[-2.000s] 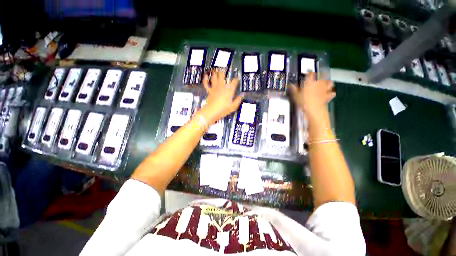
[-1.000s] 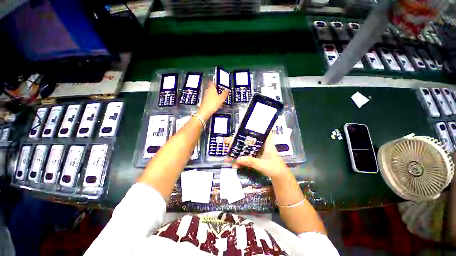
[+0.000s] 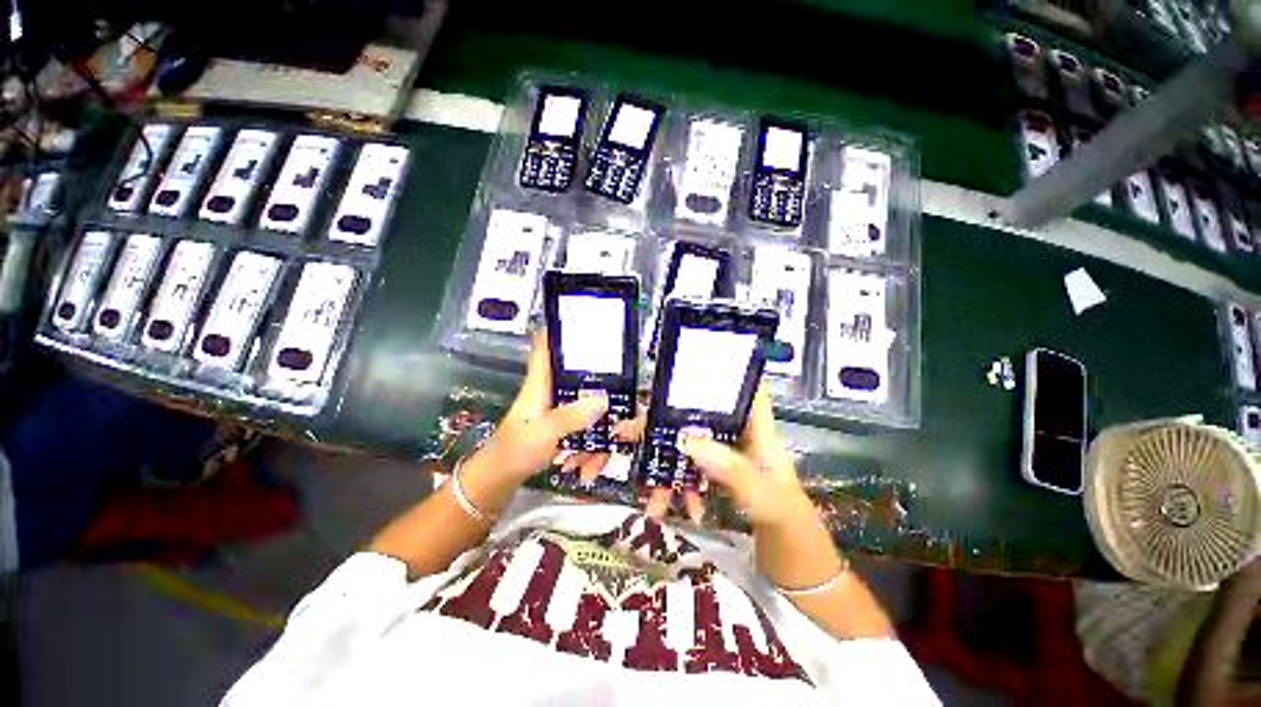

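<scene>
My left hand (image 3: 533,425) holds a keypad phone (image 3: 595,336), its screen facing me and my thumb on the keys. My right hand (image 3: 747,463) holds another keypad phone (image 3: 705,370) beside it, also front up. Both phones are in front of my chest, over the near edge of the clear blister tray (image 3: 450,297). In the tray's back row, keypad phones (image 3: 555,136) lie front up at three places, and white phone backs (image 3: 710,169) show at the others. The front row shows several white backs and one front-up phone (image 3: 686,283), partly hidden by the held phones.
Another tray of phone backs (image 3: 180,301) lies at left, and more trays stand at upper right behind a grey post (image 3: 1127,138). At right are a smartphone (image 3: 1055,420), small white bits (image 3: 1001,372), a paper scrap (image 3: 1084,290) and a beige fan (image 3: 1182,503).
My left hand has lifted a phone from the back row and drawn it toward me. My right hand's phone has come nearer my body. A white back now shows in the middle back pocket.
</scene>
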